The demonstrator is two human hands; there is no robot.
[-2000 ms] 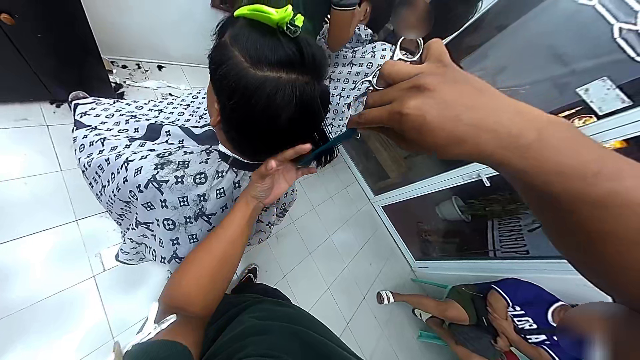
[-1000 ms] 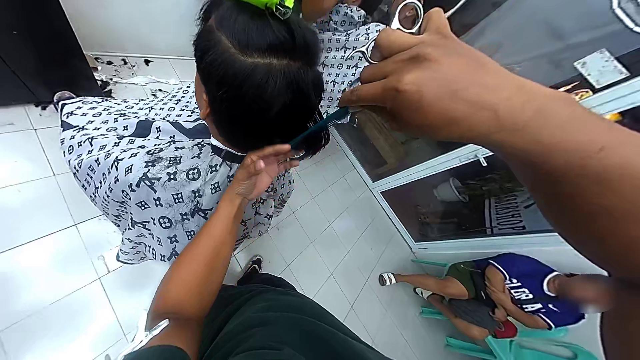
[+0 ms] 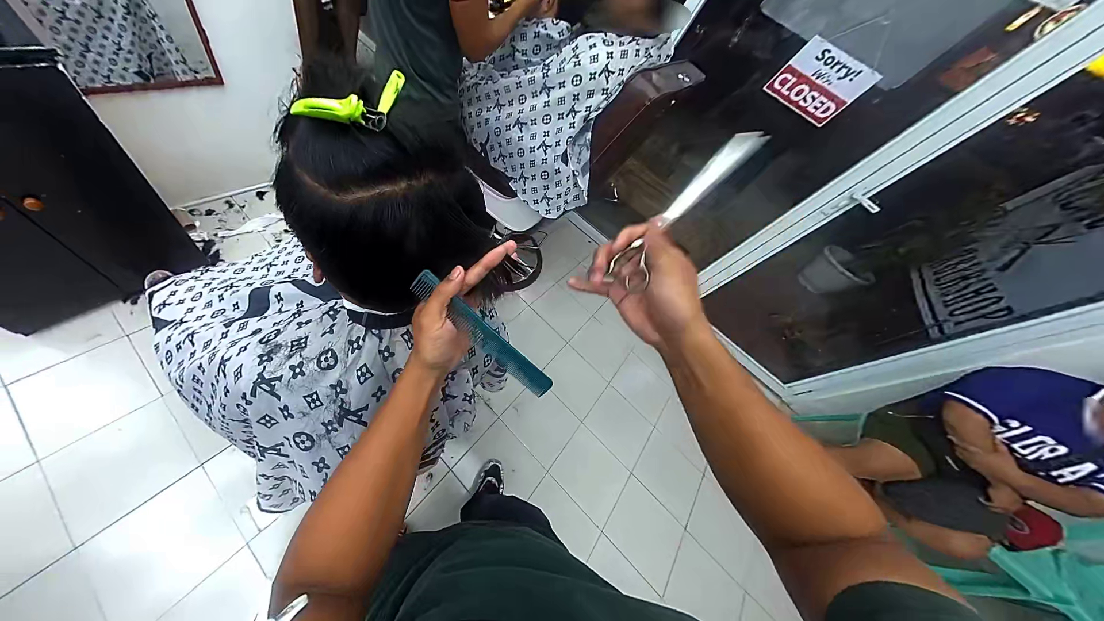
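Observation:
A seated person's dark hair [image 3: 371, 207] is parted across the head, with a neon green hair clip [image 3: 345, 109] on top. My left hand [image 3: 444, 323] is at the hair's lower right edge, a teal comb [image 3: 509, 354] held at the thumb and palm, a lock of hair by the raised fingers. Away to the right, my right hand [image 3: 660, 285] has its fingers around the handle rings of metal scissors [image 3: 707, 177], whose blades point up and right. A patterned white cape [image 3: 319, 379] covers the seated person.
Behind are a second caped person [image 3: 552, 103] and a person in a dark shirt [image 3: 418, 43]. A black cabinet [image 3: 78, 181] stands left, a glass door [image 3: 828, 198] right. Someone in a blue jersey [image 3: 1026, 427] sits lower right. Cut hair lies on the tiled floor [image 3: 138, 509].
My right hand has moved away from the hair, and the scissors' blades now point up and away. The comb, earlier reaching toward my right hand, now lies across my left hand. The view has shifted.

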